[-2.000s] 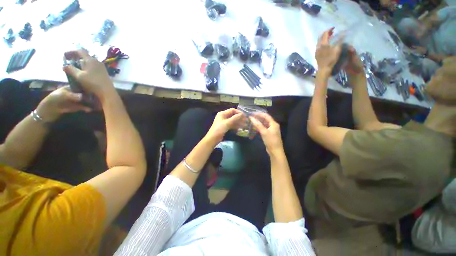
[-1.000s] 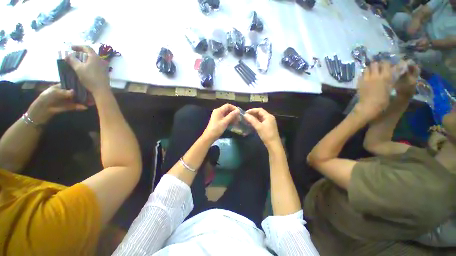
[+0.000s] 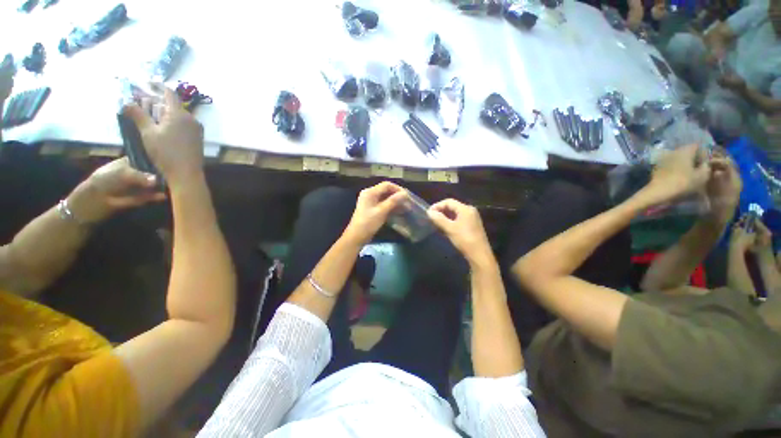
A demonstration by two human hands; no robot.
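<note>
A small clear plastic bag [image 3: 412,217] is stretched between my two hands over my lap, below the table's edge. Something pale shows low in it, too small to tell. My left hand [image 3: 377,208] pinches its left top corner between thumb and fingers. My right hand [image 3: 458,224] pinches its right top corner. Both hands are bare, with fingertips at the bag's upper edge.
The white-covered table [image 3: 248,85] holds several bagged black parts [image 3: 356,131] and loose black rods [image 3: 420,134]. A neighbour in yellow [image 3: 64,368] holds black rods on the left. A neighbour in olive [image 3: 685,359] handles a clear bag on the right.
My hands have moved slightly apart and the bag is spread flatter between them. The right neighbour's hands have moved right and lower, off the black part. The left neighbour's hand has shifted slightly right.
</note>
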